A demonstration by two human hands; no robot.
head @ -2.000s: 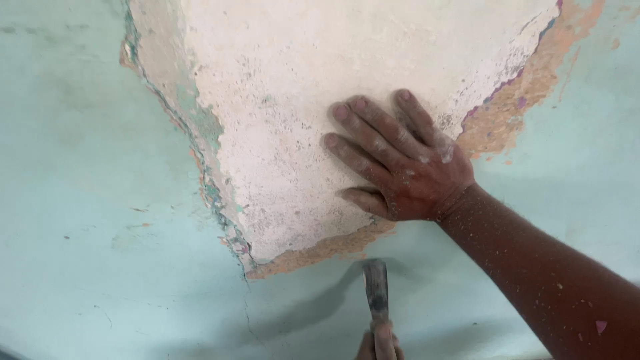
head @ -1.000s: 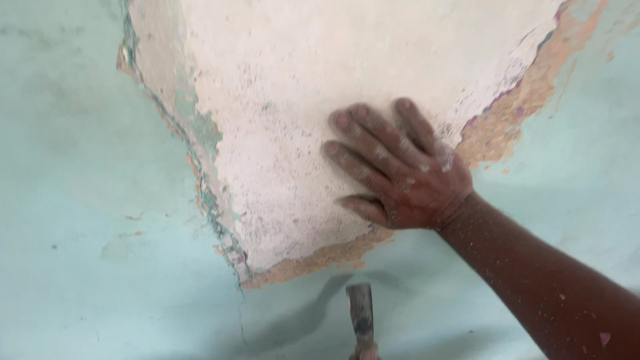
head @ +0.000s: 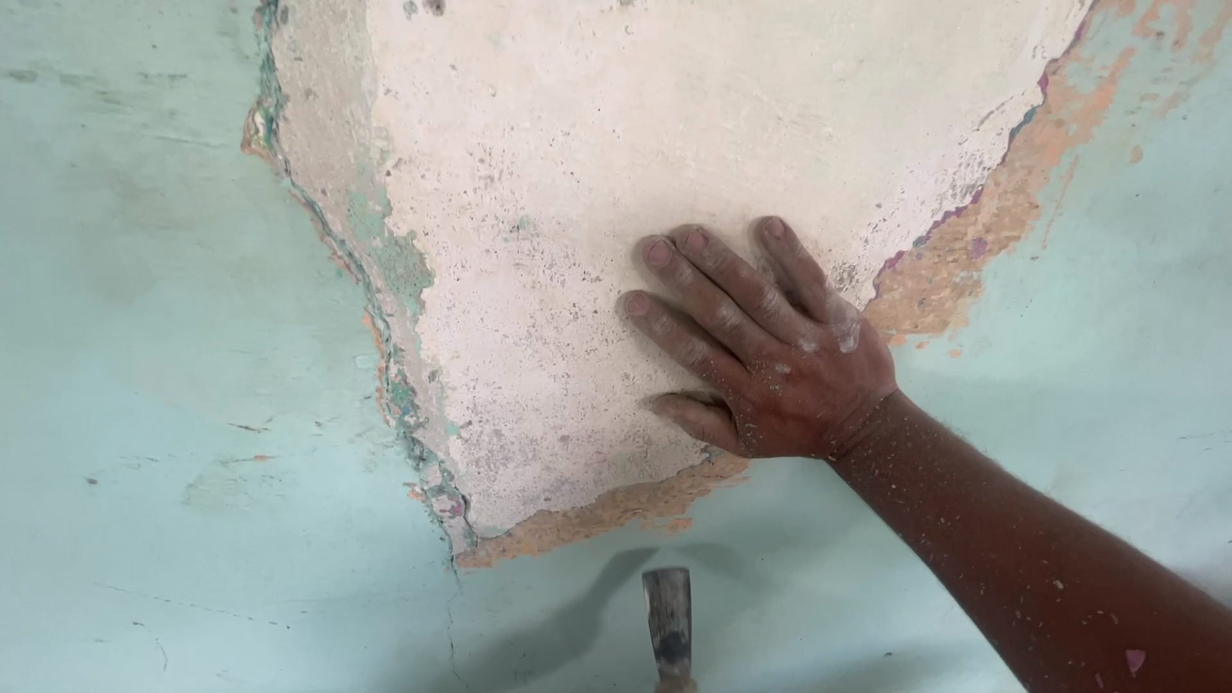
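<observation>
My right hand (head: pixel 780 356), dusted with pale powder, lies palm down with spread fingers on the bare whitish plaster patch (head: pixel 577 192). It holds nothing, and its heel reaches the patch's lower right edge. Below, at the bottom of the head view, a narrow scraper (head: pixel 668 616) with a worn, stained metal blade points up, a little away from the patch's lower border. Only a fingertip-sized bit of my left hand (head: pixel 676 685) shows at the scraper's lower end; the rest is out of frame.
Pale green painted wall surface (head: pixel 173 385) surrounds the patch. A jagged, layered paint edge (head: pixel 385 356) runs down its left side, with a thin crack (head: pixel 450 616) below. Orange-brown undercoat (head: pixel 943 289) shows along the right and lower borders. Shadows fall near the scraper.
The scraper and my left hand have moved lower in the view; most of that hand, visible two seconds ago, is now outside the frame. My right hand stays on the plaster.
</observation>
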